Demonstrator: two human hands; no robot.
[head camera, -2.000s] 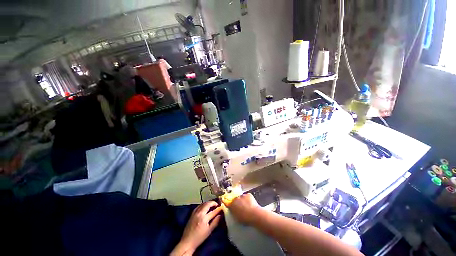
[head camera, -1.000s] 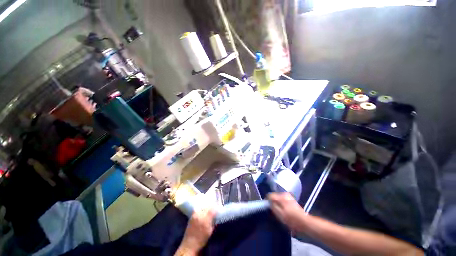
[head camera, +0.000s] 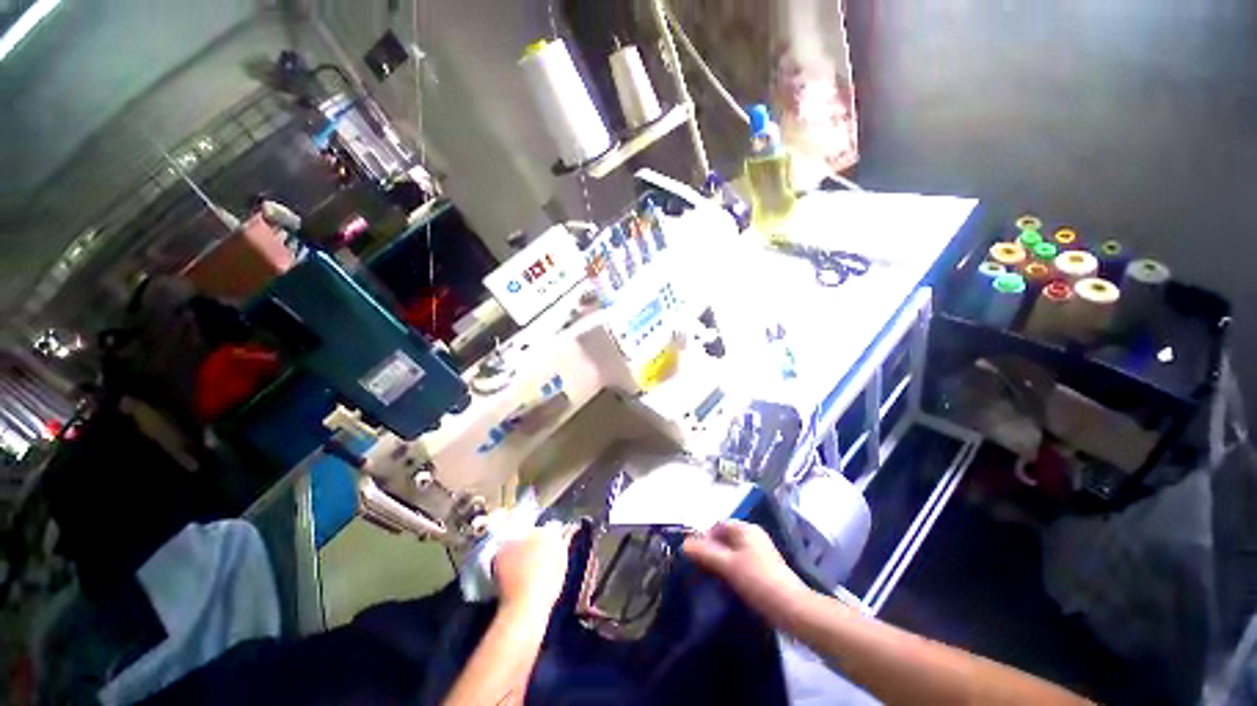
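Dark navy fabric hangs over the table front and spreads to the lower left. My left hand holds its upper edge close to the needle area of the white sewing machine, beside a bunched pale-blue piece. My right hand pinches the navy fabric further right. A dark, shiny rectangular plate shows between my hands. The exact fingertip contact at the left is blurred.
A dark phone is mounted before the machine. Black scissors, a bottle of yellow liquid and a small-parts tray are on the table. Thread spools stand on a black cart at right. Pale-blue fabric lies at left.
The view has swung right and down. My hands have moved apart from the needle area, with the fabric between them. The pale edge stretched between them one second ago is now bunched at my left hand.
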